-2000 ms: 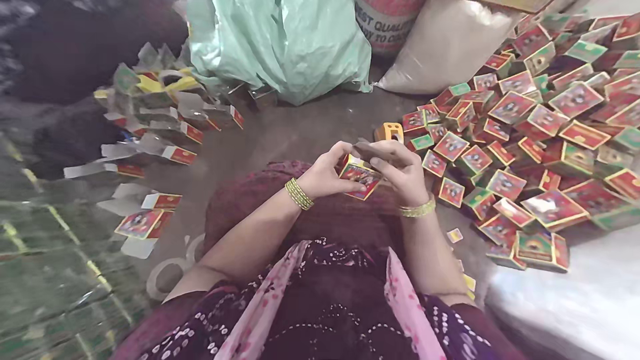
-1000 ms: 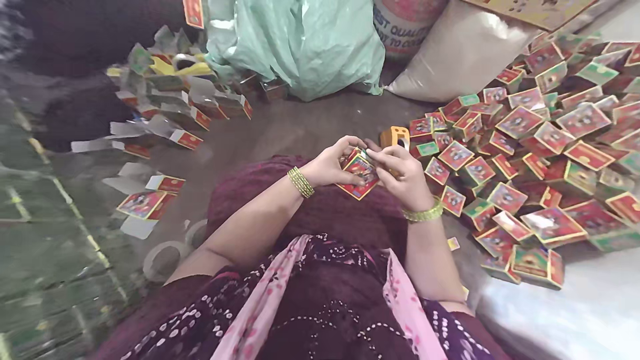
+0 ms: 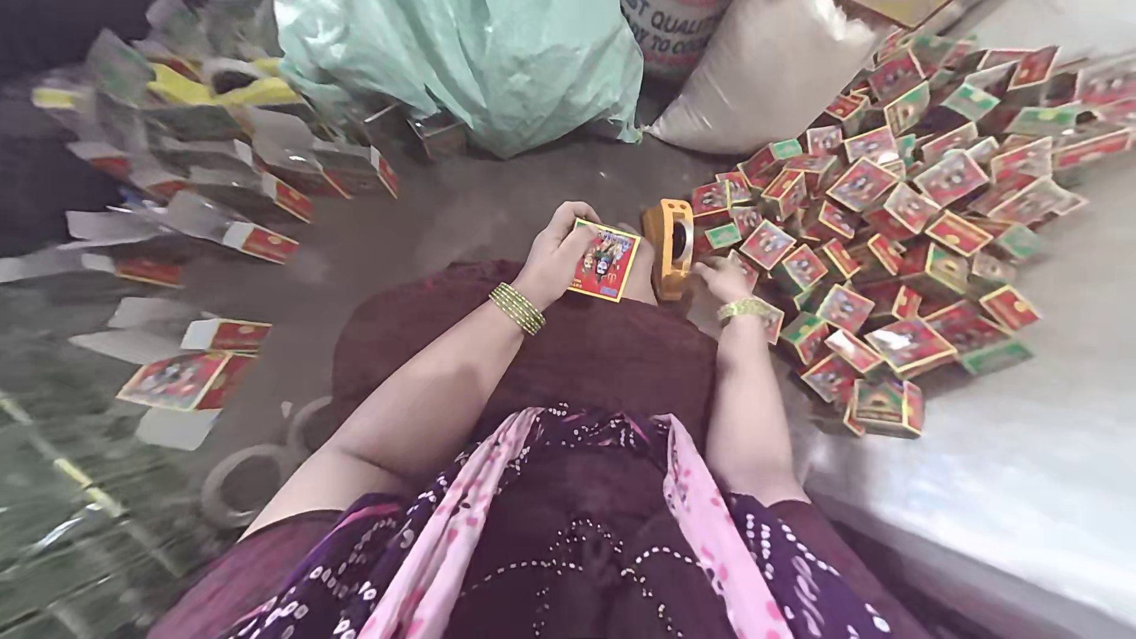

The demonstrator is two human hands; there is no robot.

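My left hand (image 3: pixel 559 253) grips a small red printed cardboard box (image 3: pixel 605 260) with a yellow border by its left edge, its picture face turned up above my lap. My right hand (image 3: pixel 726 280) is apart from it, beside an orange tape dispenser (image 3: pixel 674 248) that stands on the floor. The fingers of the right hand are slightly spread and near the dispenser's lower right side; whether they touch anything is hard to tell. A big heap of similar red and green boxes (image 3: pixel 865 184) begins just past that hand.
Open, flapped cartons (image 3: pixel 177 382) lie at the left, with more piled at the upper left (image 3: pixel 266 142). A green plastic bag (image 3: pixel 470 71) and a pale full sack (image 3: pixel 754 80) stand ahead. A white surface (image 3: pixel 994 479) lies at the lower right.
Both hands were together on the box; now my right hand has let go and moved right, beside the tape dispenser. My left hand still holds the box, whose printed face now shows more fully.
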